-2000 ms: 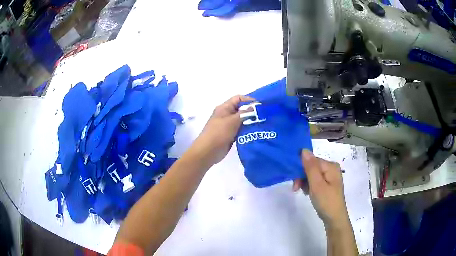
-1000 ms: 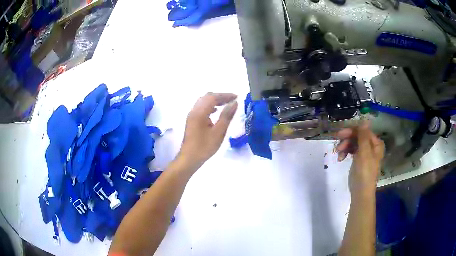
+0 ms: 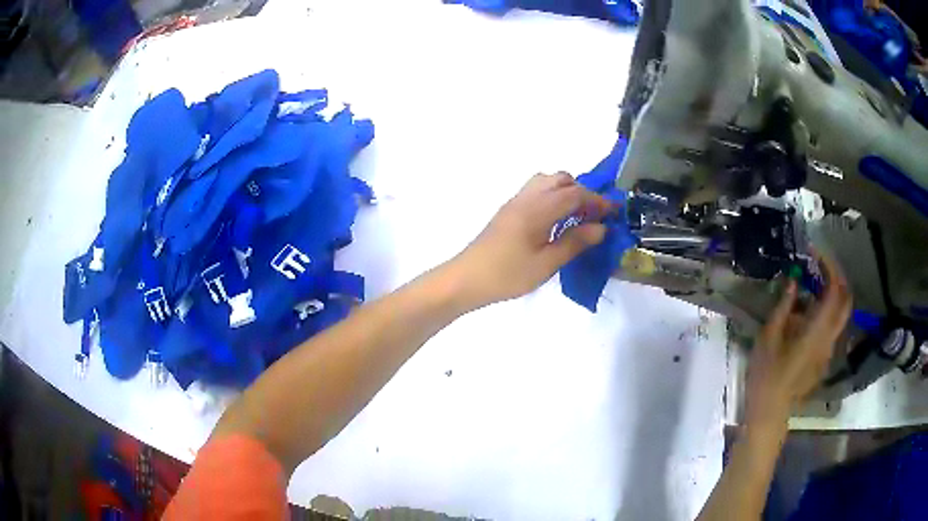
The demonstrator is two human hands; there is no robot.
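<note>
A bright blue pouch piece (image 3: 588,277) hangs at the left end of the sewing machine arm, beside the needle area. My left hand (image 3: 544,234) grips its upper part, with thumb and fingers closed on the fabric; a bit of white lettering shows by the fingers. My right hand (image 3: 804,331) is at the black guide part (image 3: 763,241) on the machine, fingers bent around a small green spot and the narrow blue strip (image 3: 865,320). Whether the fingers pinch the strip is unclear. The needle itself cannot be made out.
A pile of blue pouch pieces with white buckles (image 3: 229,224) lies on the white tabletop (image 3: 478,407) at left. The grey-cream machine head (image 3: 702,81) stands at right. More blue pieces (image 3: 600,8) lie at the far edge. An orange sleeve (image 3: 234,483) covers my left upper arm.
My left hand, apart from the pouch piece one second ago, has closed on it. My right hand stays at the machine's guide area. Earlier, both hands held the pouch spread out. The camera view has shifted.
</note>
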